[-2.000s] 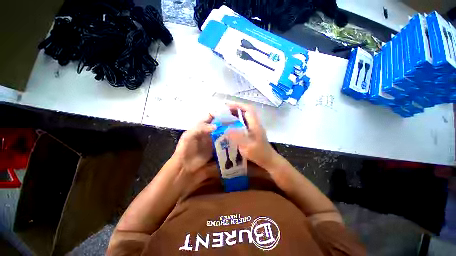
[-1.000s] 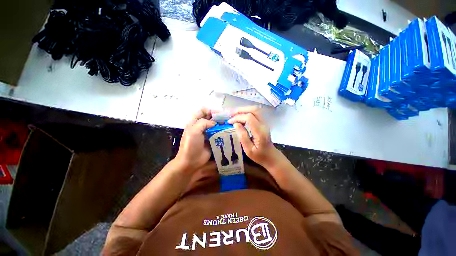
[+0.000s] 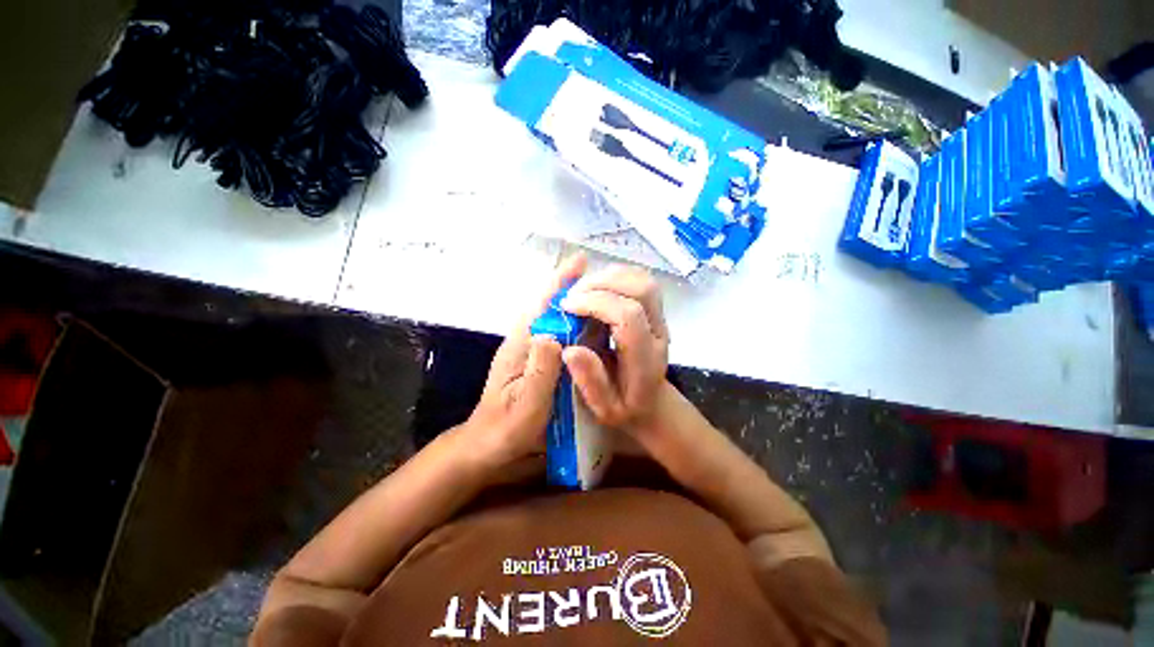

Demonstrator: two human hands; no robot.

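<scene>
A slim blue and white retail box [image 3: 564, 423] is held upright at the lap, turned so that a narrow blue side faces up. My left hand [image 3: 516, 386] grips its left side, with the thumb near the top end. My right hand [image 3: 623, 341] is on its right side, fingers bent over the top end. The fingers partly hide that end, so I cannot tell if its flap is fully closed. A fanned pile of flat carton blanks [image 3: 633, 139] lies on the white bench top beyond the hands.
Black coiled cables [image 3: 253, 101] are heaped at the back left, with another heap [image 3: 683, 38] at the back. Finished boxes [image 3: 1000, 190] stand in rows at the right. A brown carton [image 3: 190, 468] is at lower left. A red stool [image 3: 1012, 468] is under the bench at right.
The box has turned from its printed face to its narrow blue side. Both hands have shifted around its top end. The person in blue at the lower right is out of view.
</scene>
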